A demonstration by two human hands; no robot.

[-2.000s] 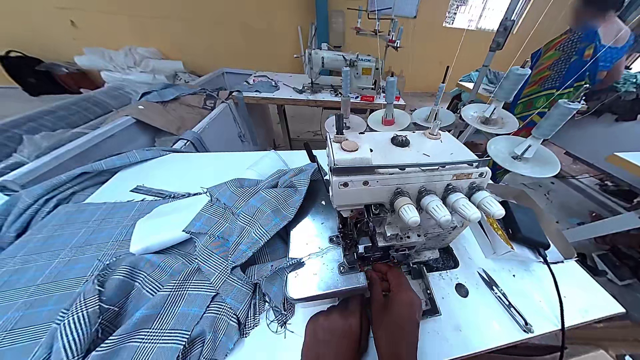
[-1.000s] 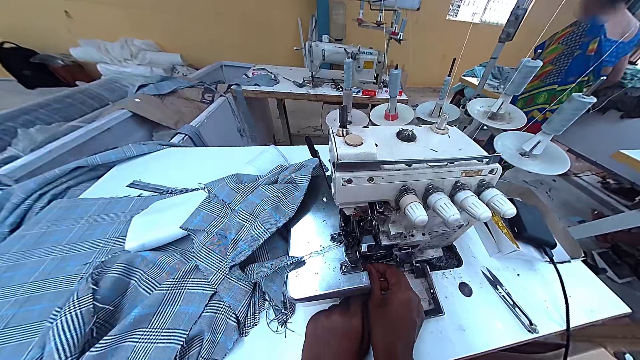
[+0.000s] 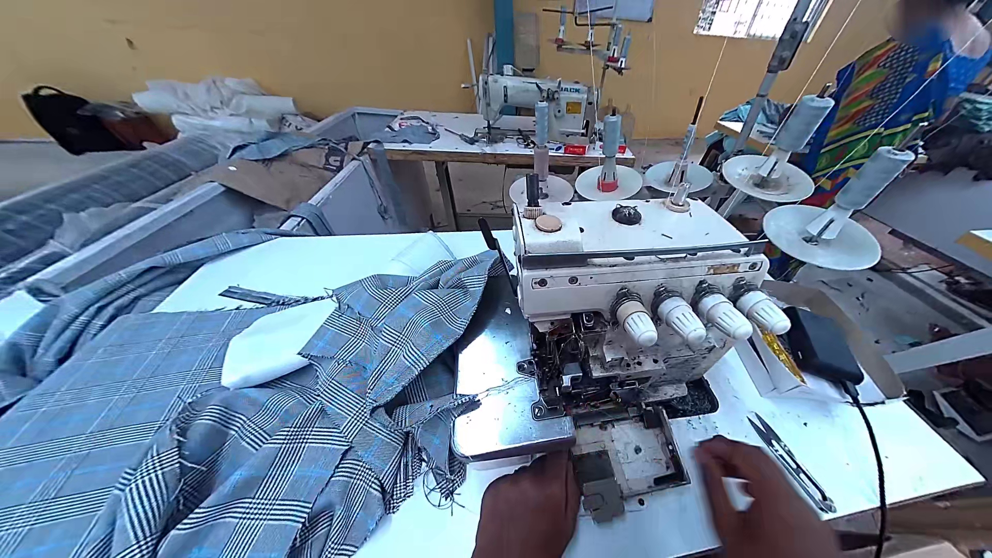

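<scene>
A white overlock sewing machine (image 3: 632, 267) stands with its lower front open, showing its loopers and base. My left hand (image 3: 531, 504) is at the front edge of its metal cloth plate (image 3: 504, 403), fingers curled and tips hidden; whether it holds anything cannot be told. My right hand (image 3: 748, 496), blurred, hovers apart from the machine, right of the open base, its thumb and fingers parted with nothing seen between them. Beside it on the table lie metal tweezers (image 3: 790, 465). Grey plaid fabric (image 3: 256, 457) covers the table's left, one frayed strip reaching onto the plate.
Thread cones (image 3: 876, 177) stand on discs behind the machine. A black box with a cable (image 3: 823, 345) sits at the right in an open carton. Another sewing machine (image 3: 539, 101) is on a table behind. A person (image 3: 883, 108) in patterned cloth is at the upper right.
My right hand has moved right, away from the needle area where both hands were close together. My left hand stays near the cloth plate's front edge. The machine's base shows more fully now.
</scene>
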